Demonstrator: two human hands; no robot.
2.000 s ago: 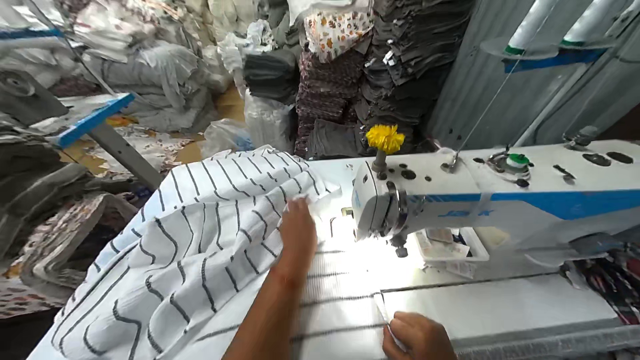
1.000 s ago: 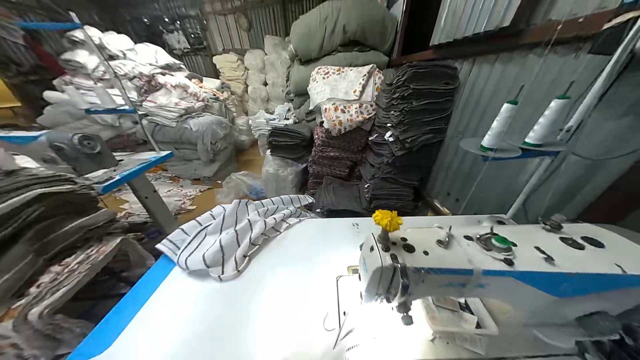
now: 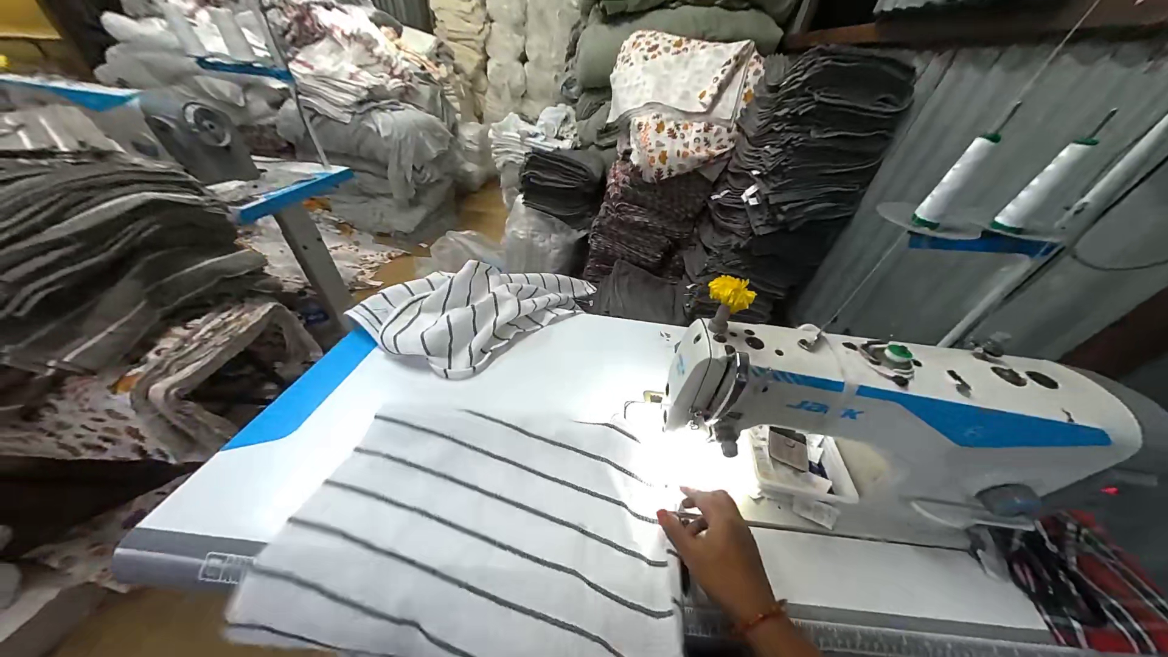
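My right hand [image 3: 721, 547] pinches the right edge of a white fabric piece with dark stripes [image 3: 484, 520], which lies over the front of the white sewing table [image 3: 547, 365]. The cloth's right edge is just in front of the needle area of a white and blue Jack sewing machine [image 3: 894, 401], whose lamp glares there. A second striped cloth [image 3: 456, 319] lies crumpled at the table's back left. My left hand cannot be seen.
An open tray of small items [image 3: 849, 474] sits under the machine arm. Thread cones [image 3: 958, 178] stand at the right. Stacks of dark cloth [image 3: 812, 137] rise behind, and grey fabric piles [image 3: 109, 246] are at the left. Red checked cloth [image 3: 1095, 575] lies at the right edge.
One second ago only the crumpled striped cloth was on the table and no hand was in view. Now my right hand and a flat striped piece are at the front.
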